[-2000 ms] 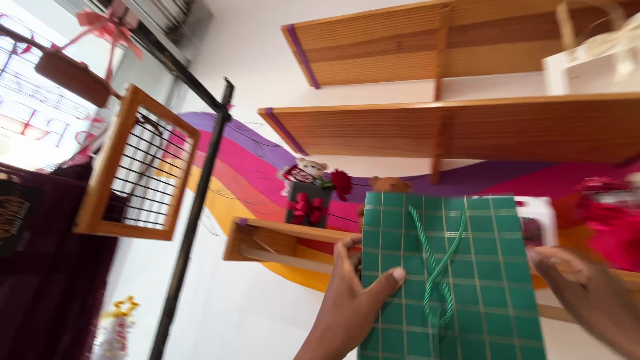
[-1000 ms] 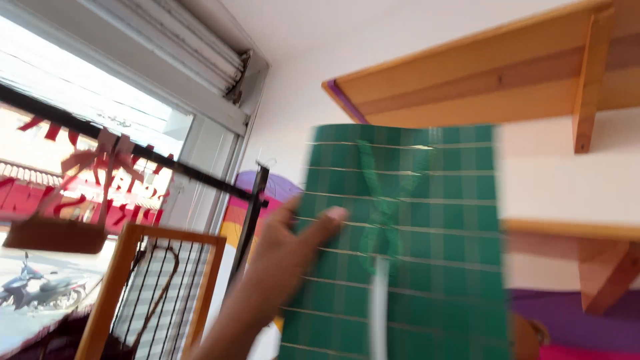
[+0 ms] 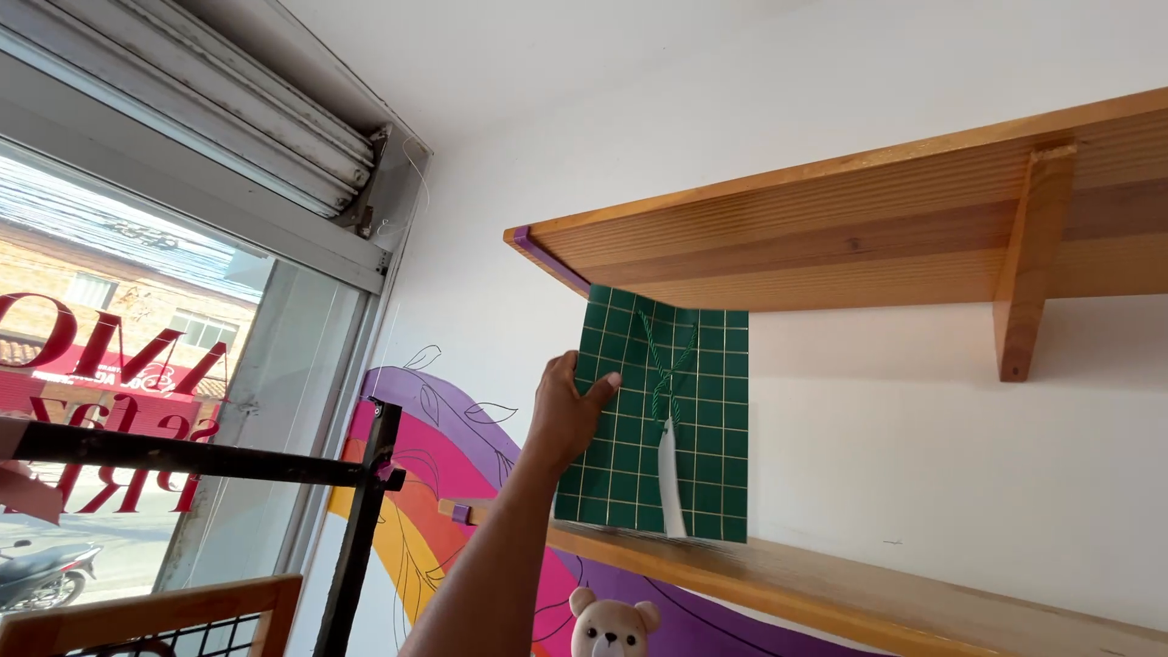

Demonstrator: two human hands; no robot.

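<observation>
A green gift bag [image 3: 703,438] with a gold grid pattern stands upright at the left part of the middle wooden shelf [image 3: 821,575]. Its green cord handles cross on the front, and a white tag hangs from them. My left hand [image 3: 570,411] holds the bag by its left edge, the thumb on the front and the fingers behind, hidden. The bag's top reaches close to the underside of the upper wooden shelf [image 3: 776,237]. My right hand is out of view.
A wooden bracket [image 3: 1031,265] supports the upper shelf. Below the middle shelf is a plush bear [image 3: 611,625]. At left stand a black metal rack [image 3: 360,520], a wood-framed grid [image 3: 155,616] and a lettered shop window [image 3: 109,365].
The green bag has moved from in front of the shelves to the middle shelf, farther from me. My right hand, beside the bag two seconds ago, has left view. The view has turned up and left.
</observation>
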